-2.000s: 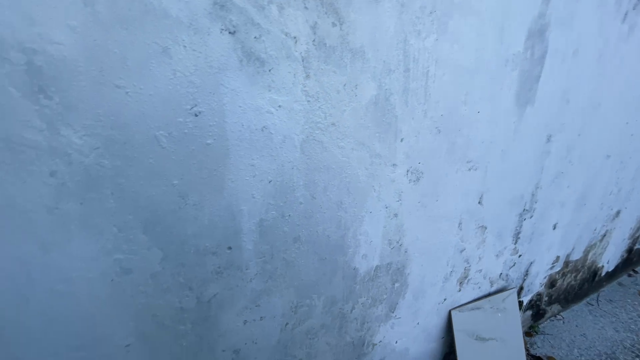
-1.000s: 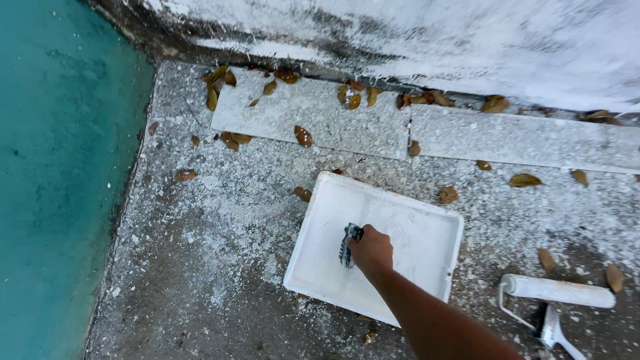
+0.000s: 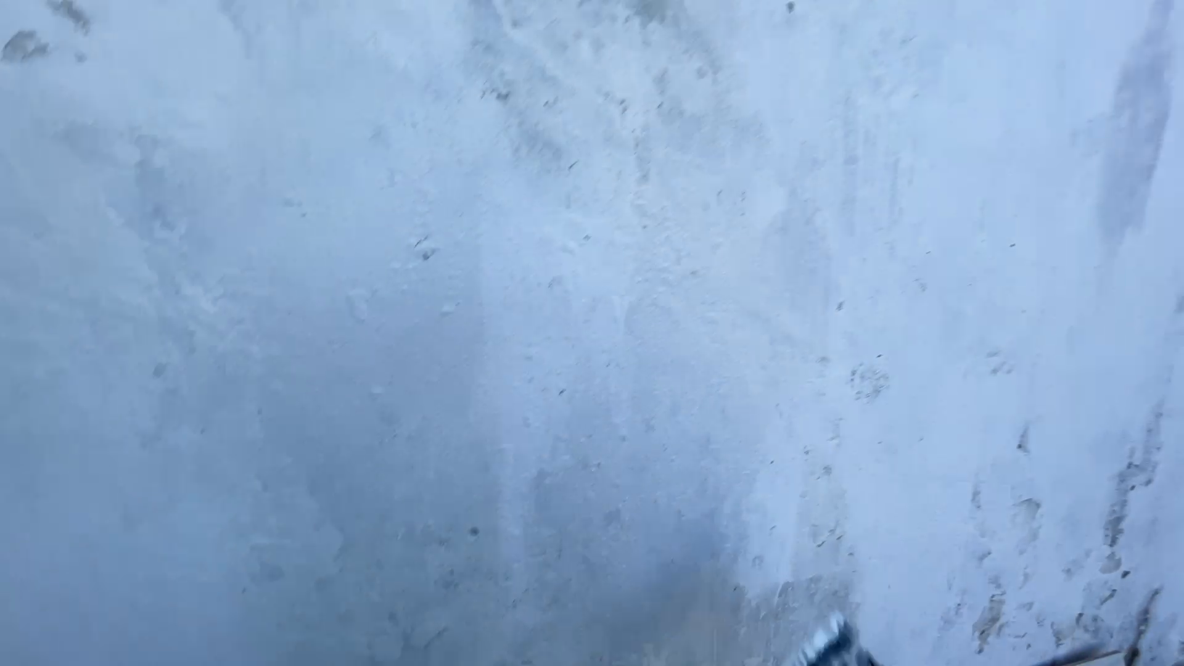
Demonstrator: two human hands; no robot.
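Observation:
A rough wall (image 3: 592,305) with uneven whitish paint fills nearly the whole head view, with grey patches and small dark pits, densest at the lower right. At the bottom edge, right of the middle, the tip of a dark object with white paint on it (image 3: 837,646) pokes into view, blurred. It looks like the bristle end of a brush, though too little shows to be certain. Neither my left hand nor my right hand is visible, so what they hold is hidden.
A thin dark edge (image 3: 1082,655) shows at the bottom right, in front of the wall's foot; what it belongs to cannot be told. Dark cracks and flaking spots run up the wall near it.
The view has swung from the ground up to the wall. One second ago a hand held a small dark object over the white paint tray; hand, tray and roller are now out of view.

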